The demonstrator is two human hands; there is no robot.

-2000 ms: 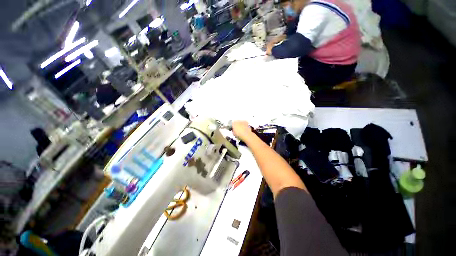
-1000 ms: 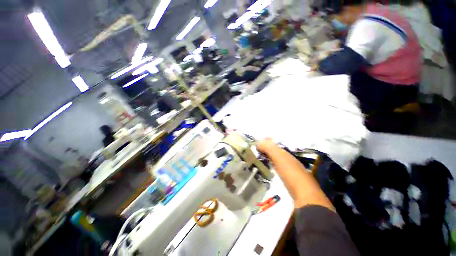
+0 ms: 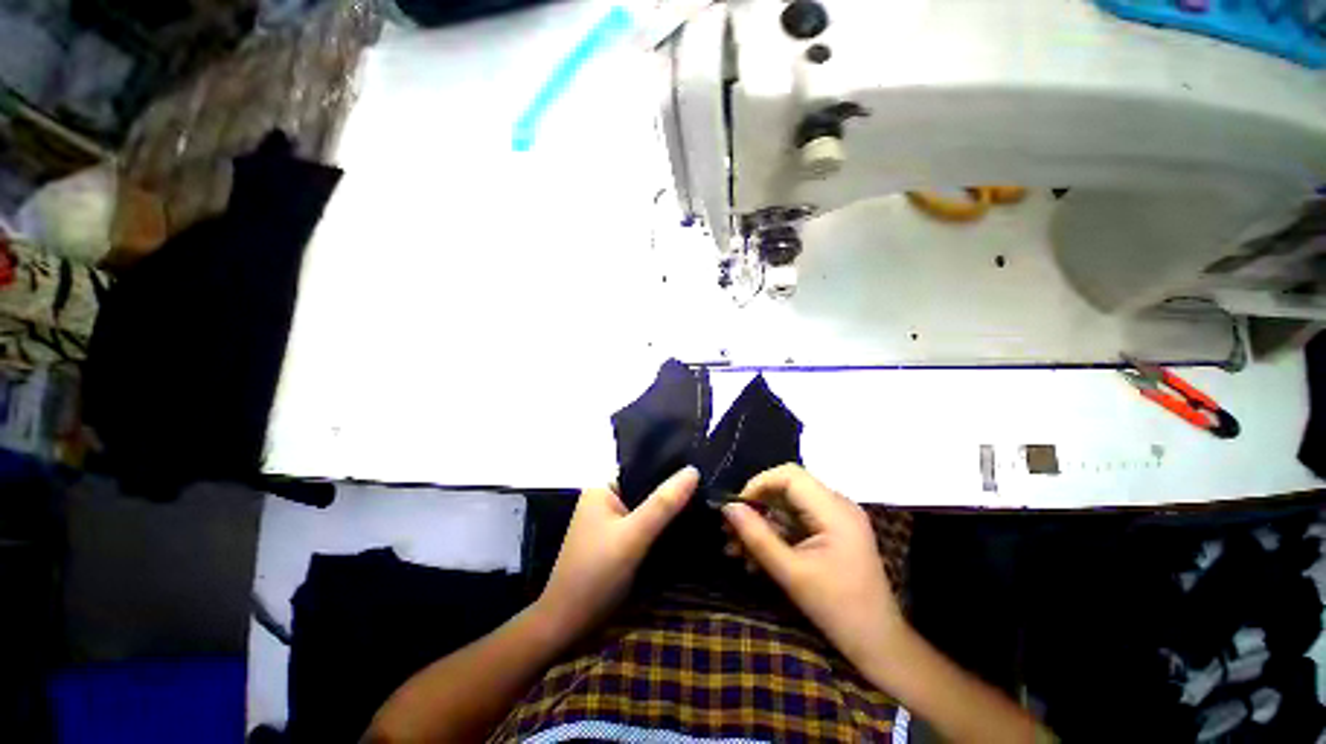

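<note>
A black garment panel (image 3: 662, 430) with two pointed ends hangs over the front table edge, a pale line running along each point. My left hand (image 3: 623, 541) holds it with the thumb on top. My right hand (image 3: 809, 550) pinches it near the middle, with a small dark bit at the fingertips that I cannot make out. The presser foot and needle (image 3: 753, 276) are behind the cloth, which lies apart from them. The white sewing machine (image 3: 931, 131) stands at the back right.
Thread snips with orange-red handles (image 3: 1181, 398) lie right on the table. Yellow-orange scissors (image 3: 966, 201) show behind the machine arm. A small dark square (image 3: 1041, 459) is near the front edge. Black panels (image 3: 197, 327) hang at the left edge. Dark pieces with white patches (image 3: 1236, 640) are lower right.
The view has swung from the handwheel end and the seated person down to the table front. My right hand has left the handwheel area. Both hands now hold black cloth.
</note>
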